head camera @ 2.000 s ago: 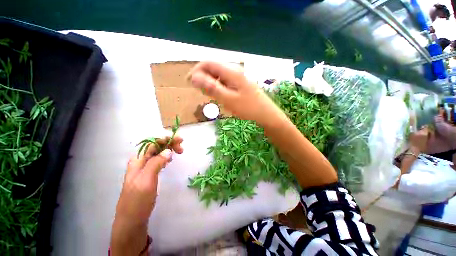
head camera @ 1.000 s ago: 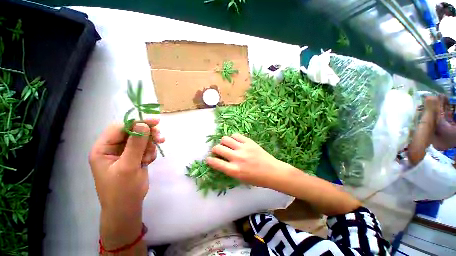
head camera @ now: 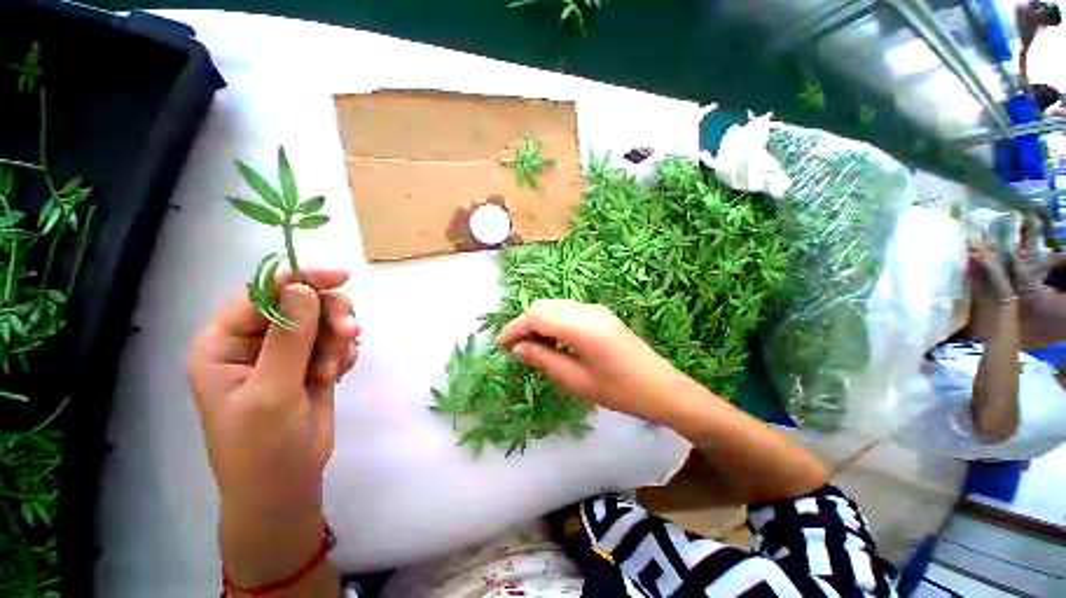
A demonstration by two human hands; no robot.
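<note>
My left hand (head camera: 275, 362) holds a green artificial stem (head camera: 289, 222) upright between thumb and fingers, leaves at its top and one curled leaf lower down. My right hand (head camera: 585, 350) is over the near left part of the pile of leaf sprigs (head camera: 690, 280), fingers bent; whether the fingertips grip a sprig cannot be told. The cardboard pad (head camera: 421, 181) lies beyond, with a single leaf sprig (head camera: 530, 162) on it and a round white glue cap (head camera: 490, 222) on a brown stain near its front edge.
A black tray (head camera: 152, 152) with long green stems stands at left. A crumpled white wad (head camera: 750, 155) and a clear plastic bag of foliage (head camera: 830, 280) are right of the pile. Another person's arm (head camera: 996, 350) is at far right. A stray sprig lies on the green surface.
My left hand has moved slightly left and the stem stands more upright, turned to show its leaves. My right hand has shifted a little right and its fingers are more bent.
</note>
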